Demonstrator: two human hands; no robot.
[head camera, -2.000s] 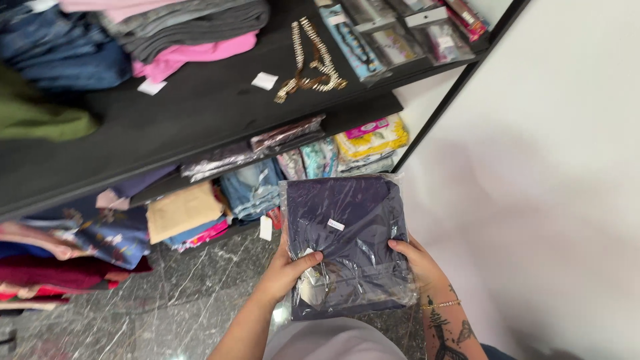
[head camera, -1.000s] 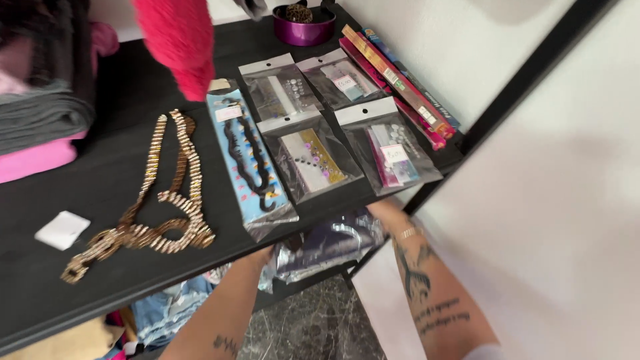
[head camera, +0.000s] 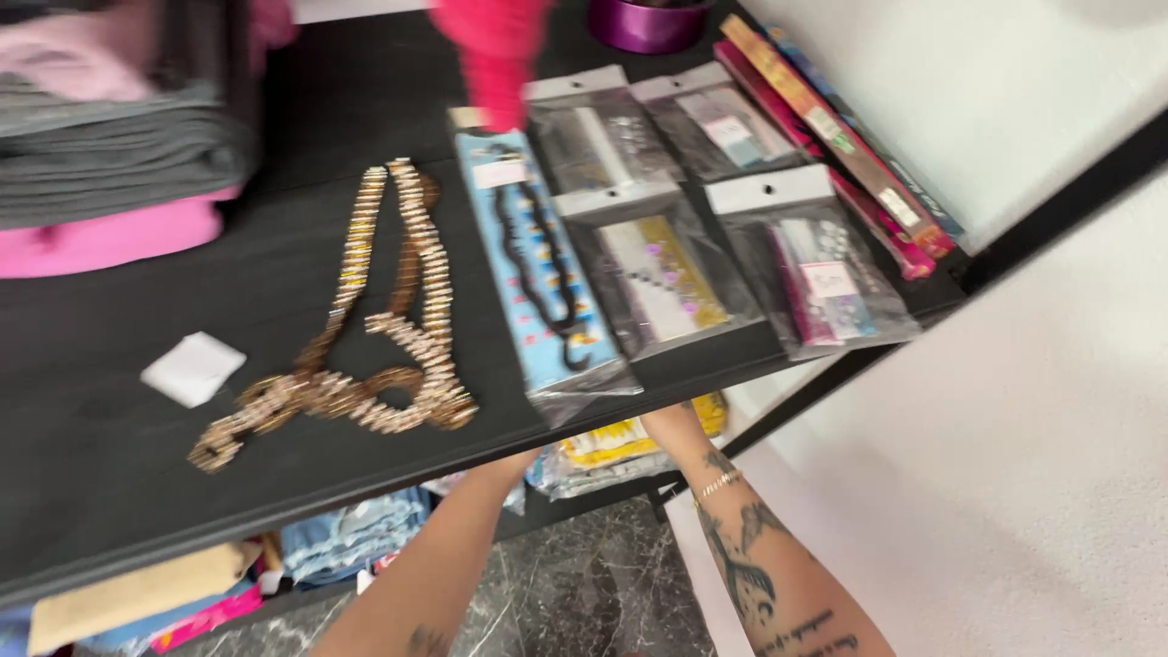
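Note:
Both forearms reach in beneath the edge of the black upper shelf (head camera: 566, 406). Only the wrist end of my left hand (head camera: 518, 464) shows, and its fingers are hidden by the shelf. The back part of my right hand (head camera: 671, 427) is visible beside a yellow and white textile in clear plastic (head camera: 607, 445) on the lower shelf; its fingers are hidden too. What either hand holds cannot be seen. The dark garment in a clear bag is out of sight.
On the upper shelf lie a beaded belt (head camera: 438, 274), a blue-carded black necklace (head camera: 538, 265), several bagged accessories (head camera: 666, 283), narrow boxes (head camera: 839, 137) and folded clothes (head camera: 119, 155). Folded jeans (head camera: 356, 534) are on the lower shelf. A black post (head camera: 1077, 210) stands at the right.
Two seconds ago both hands held the bagged dark garment in front of the shelves; a second ago it was under the upper shelf between them. Now it is out of sight. The view has moved closer.

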